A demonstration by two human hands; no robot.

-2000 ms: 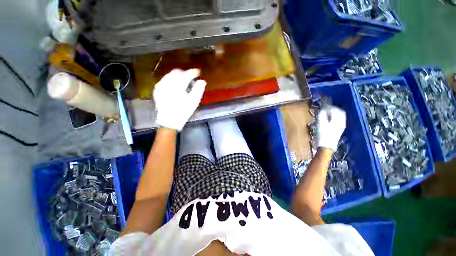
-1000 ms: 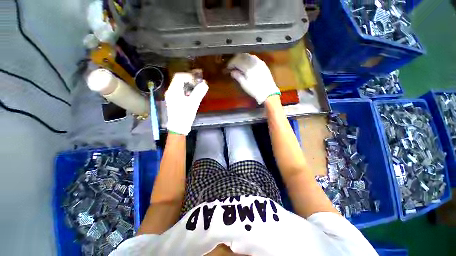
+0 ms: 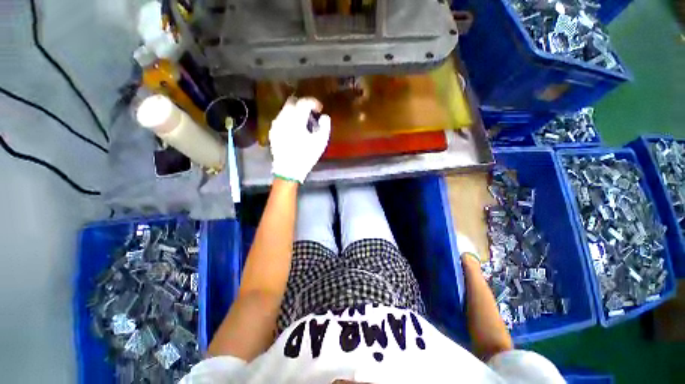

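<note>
My left hand (image 3: 299, 142), in a white glove with a green wrist band, is over the amber sheet's (image 3: 405, 101) left part, just below the press head (image 3: 338, 52). Its fingers are curled around a small dark metal part (image 3: 314, 121). The red strip (image 3: 390, 144) lies to its right. My right hand (image 3: 467, 246), gloved, is small and low at the left side of the right-hand parts bin (image 3: 582, 277), by the brown cardboard (image 3: 467, 210). Its fingers are too small and partly hidden to read. Silver-grey metal parts (image 3: 518, 262) are heaped in that bin.
A cup (image 3: 226, 116) with a pale blue stick (image 3: 233, 169), a cream bottle (image 3: 180, 135) and a phone (image 3: 172, 161) stand or lie at left. Another parts bin (image 3: 84, 300) is at lower left. More blue bins (image 3: 638, 217) fill the right.
My right hand has left the area under the press and moved down and right to the bin's side. My left hand has moved slightly up and right.
</note>
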